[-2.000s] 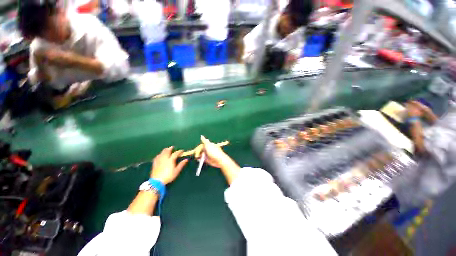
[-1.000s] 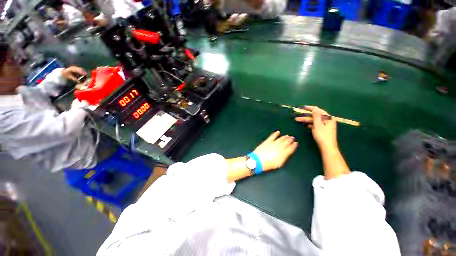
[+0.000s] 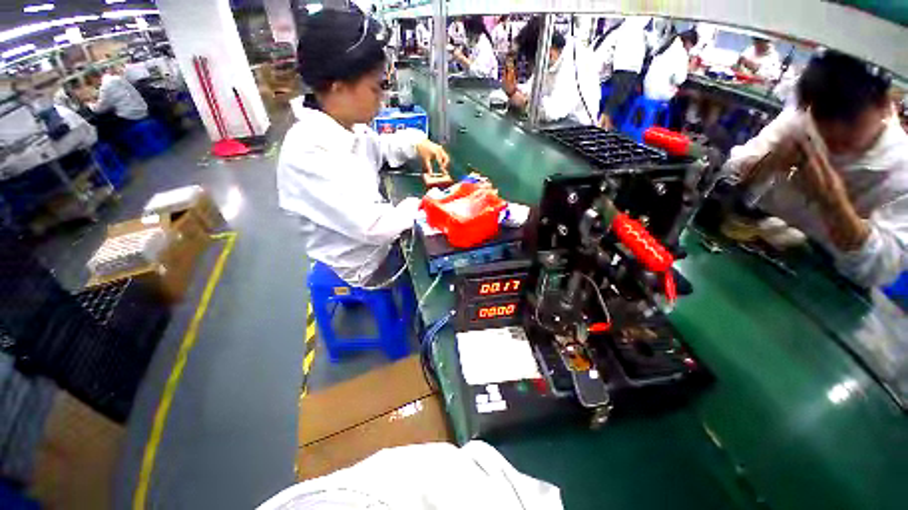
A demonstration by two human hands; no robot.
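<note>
Neither of my hands is in view; only a white sleeve [image 3: 428, 482] shows at the bottom edge. The black toggle clamp fixture [image 3: 607, 269] stands on the green bench in front of me. Its red handle [image 3: 642, 242] slants across the upright plates, and another red grip [image 3: 667, 140] is higher up. A unit [image 3: 588, 386] lies in the front nest. The digital readout [image 3: 498, 298] shows red numbers, 00.17 above 00.00. A white instruction label [image 3: 498, 356] lies on the base beside the nest.
A seated person in white [image 3: 343, 189] works beyond the readout, beside a red bag [image 3: 466, 213]. Another person [image 3: 846, 179] leans over the line at right. A black grid tray [image 3: 604, 146] is behind the fixture. A cardboard box [image 3: 373, 416] is at lower left.
The view has swung far left and up, bringing the fixture to the centre. Both hands, visible over the bench before, the right at the yellowish tape, have left the picture.
</note>
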